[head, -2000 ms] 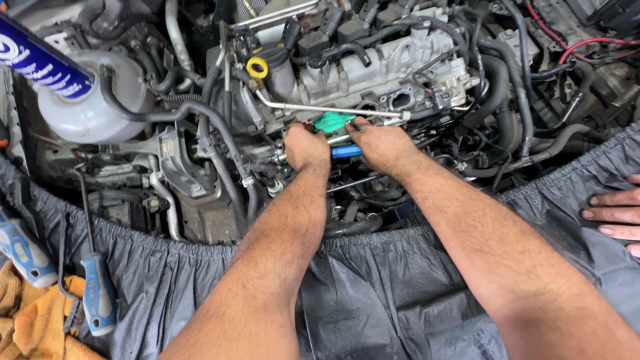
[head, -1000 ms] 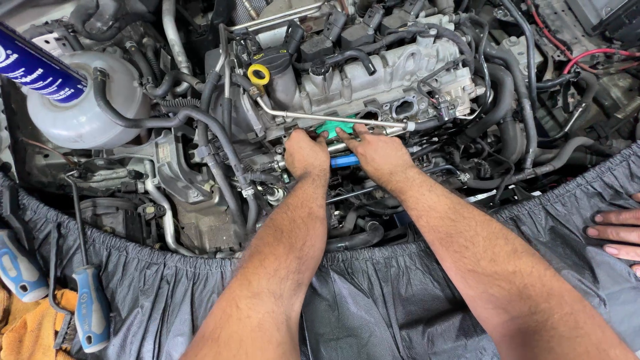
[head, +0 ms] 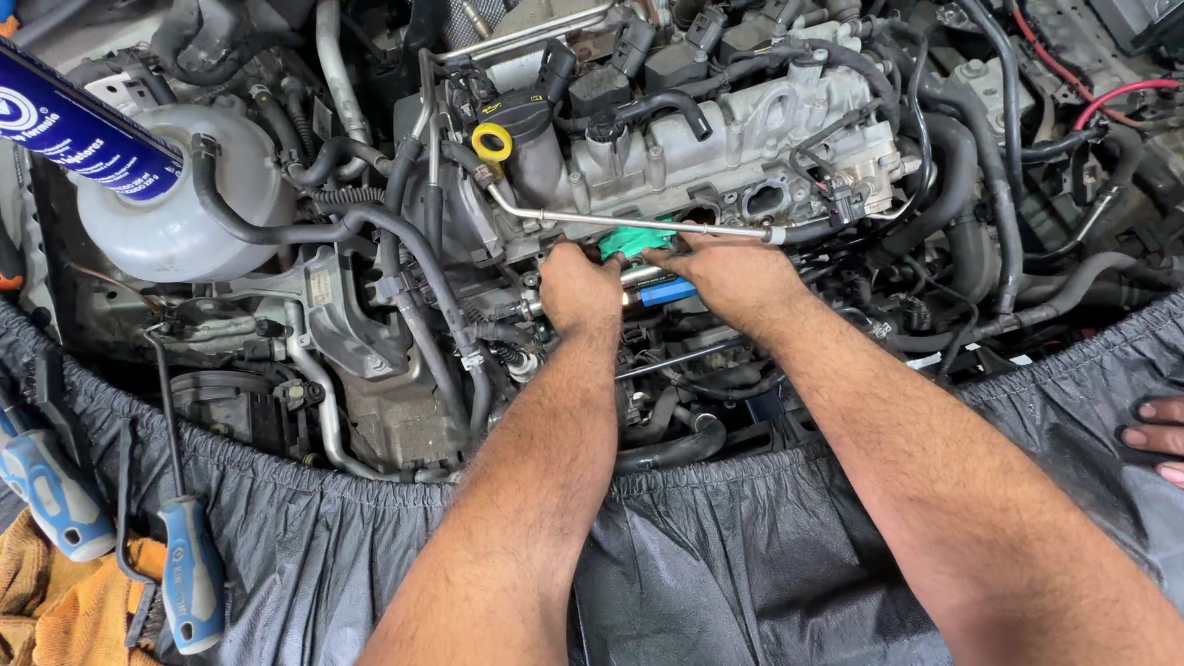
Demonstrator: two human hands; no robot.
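Observation:
Both my hands reach into a car's engine bay, at the front side of the silver cylinder head. A piece of bright green material lies between them, just below a thin metal pipe. My left hand touches its left end with thumb and fingertips. My right hand presses on its right side with the fingers, partly under the pipe. A blue cylindrical part shows right below the green piece, between the hands. An oval port is uncovered to the right. The fingertips are partly hidden.
A white coolant tank stands at left behind a blue spray can. A grey fender cover lines the front edge. Screwdriver-type tools with blue-grey handles lie by orange gloves or cloth. Another person's hand rests at right.
My right hand's fingers have shifted slightly at the green piece, and the left hand stays at its left end. The other person's hand remains at the right edge.

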